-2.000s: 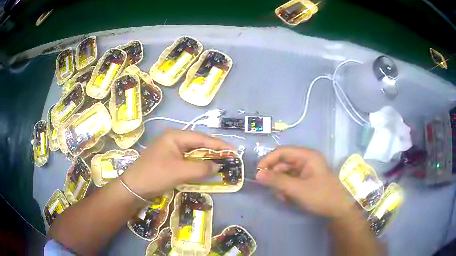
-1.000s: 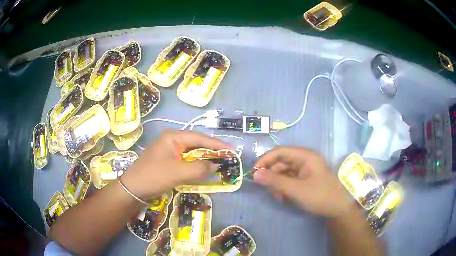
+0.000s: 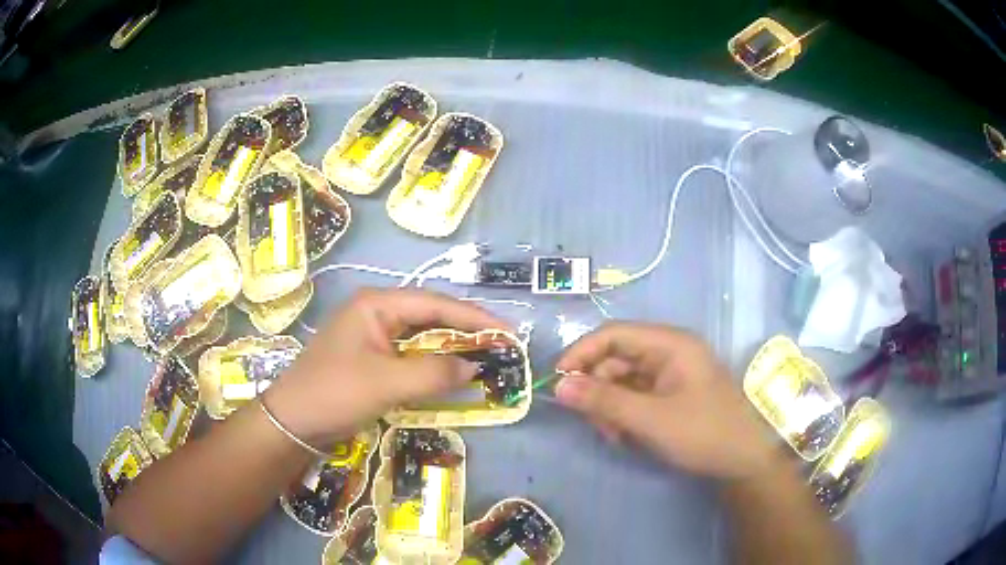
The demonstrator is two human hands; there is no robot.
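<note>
My left hand (image 3: 381, 359) holds a cream half-shell unit (image 3: 458, 414) flat above the mat, with the thumb over its inside. The unit's dark circuit board shows at the right end, with a green light at the board's lower edge. My right hand (image 3: 634, 392) is just right of the unit, thumb and forefinger pinched together on something tiny, perhaps the test cable plug; the fingers hide most of it. The USB meter (image 3: 563, 274) lies beyond the hands with its display lit.
Many half-shell units (image 3: 273, 234) are piled at left, several near the front (image 3: 421, 497), two at right (image 3: 794, 397). White cables (image 3: 675, 215), a tissue (image 3: 847, 289), a round metal-topped container (image 3: 842, 144) and a power supply (image 3: 969, 320) are at right. A green conveyor (image 3: 496, 28) runs behind.
A green light now shows at the held unit's right end; it was absent two seconds ago. The orange glow at its upper edge is gone. The unit on the conveyor has moved right. Both hands stay nearly still.
</note>
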